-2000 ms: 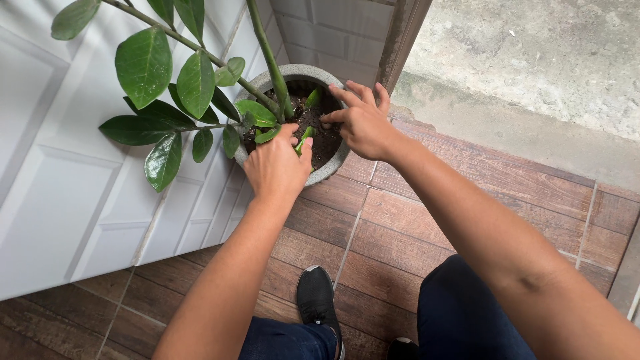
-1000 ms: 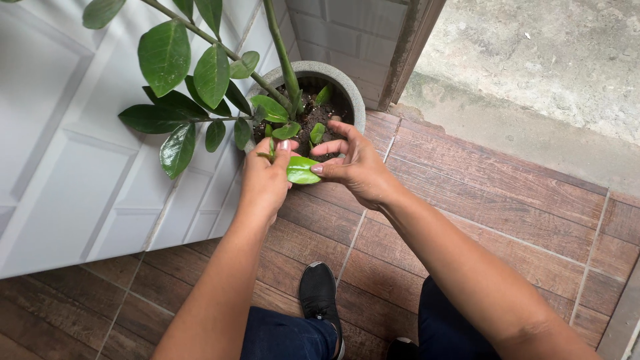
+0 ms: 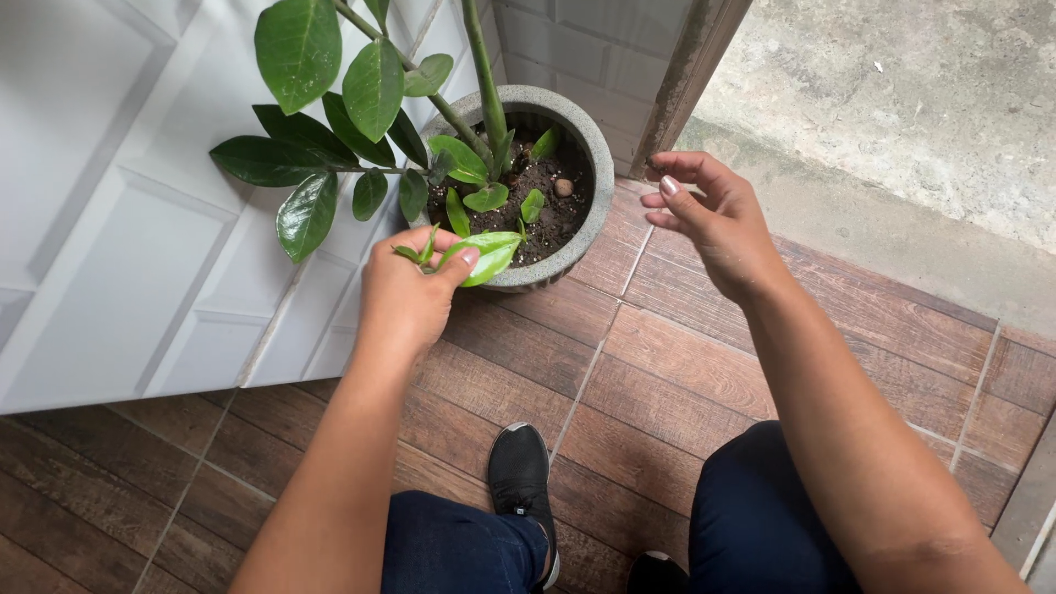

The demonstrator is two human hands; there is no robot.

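My left hand (image 3: pixel 417 289) pinches several loose green leaves (image 3: pixel 492 256) between thumb and fingers, over the near left rim of a round grey speckled pot (image 3: pixel 596 157). Dark soil (image 3: pixel 540 231) fills the pot, and a round brown pebble-like thing (image 3: pixel 563 187) lies on it. Small leaves (image 3: pixel 532 205) stand upright in the soil, by the thick green stem (image 3: pixel 491 107) of a leafy potted plant. To the right of the pot, my right hand (image 3: pixel 701 206) is raised with fingers apart; its fingertips look soiled, and whether a crumb sits between them is hard to tell.
White panelled surface (image 3: pixel 107 247) borders the pot on the left, with glossy plant leaves (image 3: pixel 305 219) hanging before it. A door frame edge (image 3: pixel 689 82) and rough concrete (image 3: pixel 874 124) lie at upper right. Below are wood-look floor tiles (image 3: pixel 676 396) and my black shoe (image 3: pixel 520 470).
My right hand has let go of the leaf and moved right, away from the pot. The leaf that both hands touched a second ago is now in my left hand alone.
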